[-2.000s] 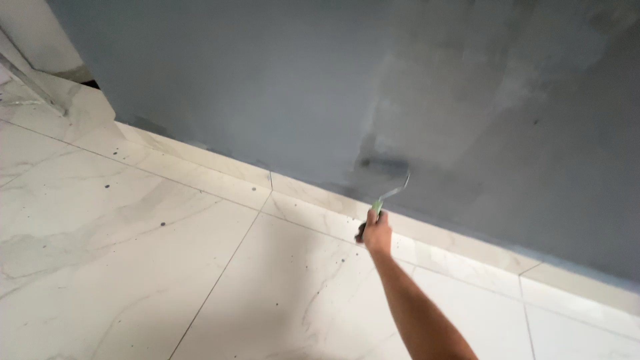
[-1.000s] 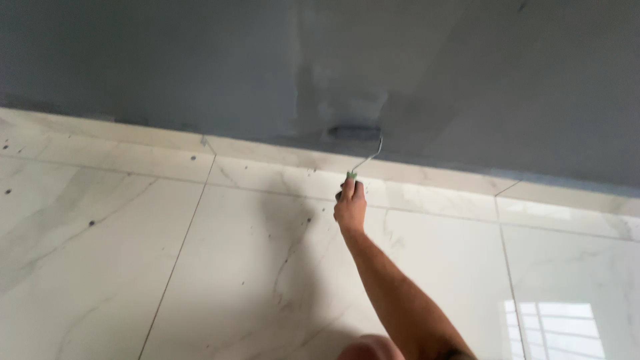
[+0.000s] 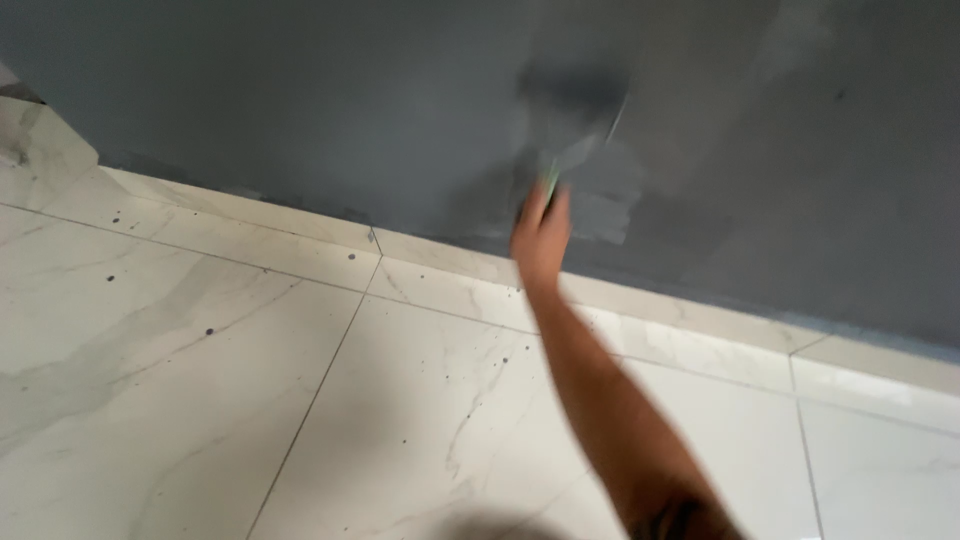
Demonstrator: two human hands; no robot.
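Observation:
My right hand (image 3: 541,229) is closed around the green handle of a paint roller (image 3: 574,86), whose wire frame bends up to a dark roller head. The roller head is motion-blurred and lies against the dark grey wall (image 3: 337,112). Below and to the right of it, a fresher, lighter grey patch with an uneven edge shows on the wall. My left hand is not in view.
A marbled tile skirting (image 3: 450,259) runs along the foot of the wall. The marbled floor tiles (image 3: 225,420) carry several dark paint spots. At the far left the wall ends at a corner beside pale tile.
My right hand has moved the roller from low on the wall, just above the skirting, to higher up. A lighter grey patch now shows beside my hand.

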